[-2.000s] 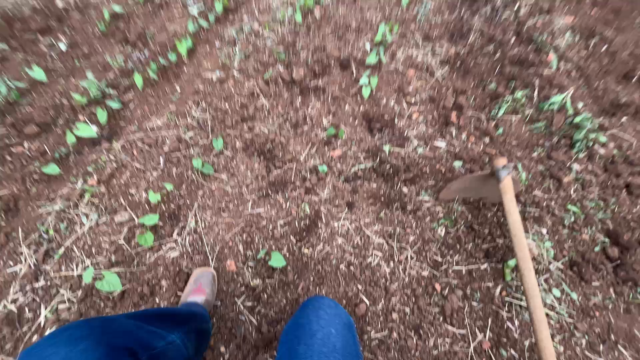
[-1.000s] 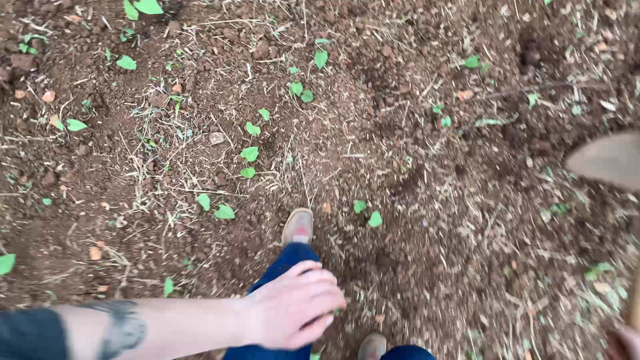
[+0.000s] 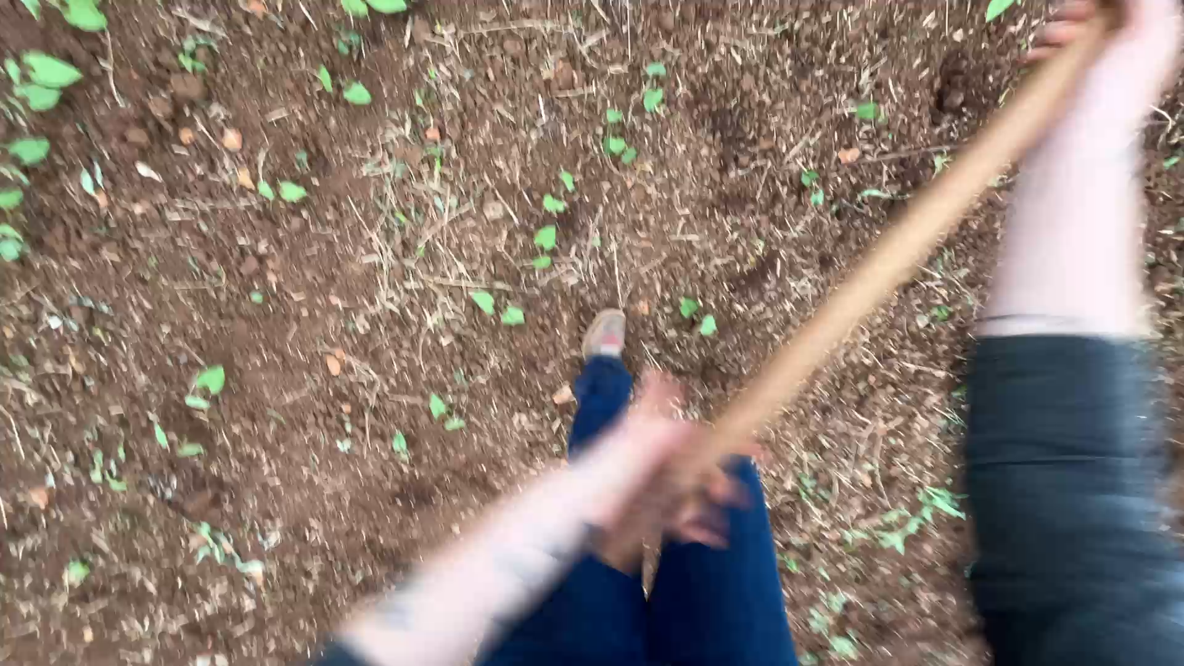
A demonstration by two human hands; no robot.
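A long wooden handle (image 3: 879, 268) slants from the lower middle up to the top right. My left hand (image 3: 666, 472), blurred by motion, is at its lower end in front of my thighs, with fingers around the wood. My right hand (image 3: 1110, 55) grips the handle near the upper right corner, partly cut off by the frame. The hoe's metal blade does not show clearly in this view.
Brown soil (image 3: 305, 481) strewn with dry straw surrounds my feet. Small green seedlings (image 3: 546, 238) run in a loose line ahead of my shoe (image 3: 606, 333). More leafy plants (image 3: 42, 83) grow at the upper left, and leaves (image 3: 916, 523) lie at the lower right.
My left hand, bare over my leg one second ago, is now at the handle. The handle, at the right edge earlier, now crosses diagonally before me. My right arm has come into view.
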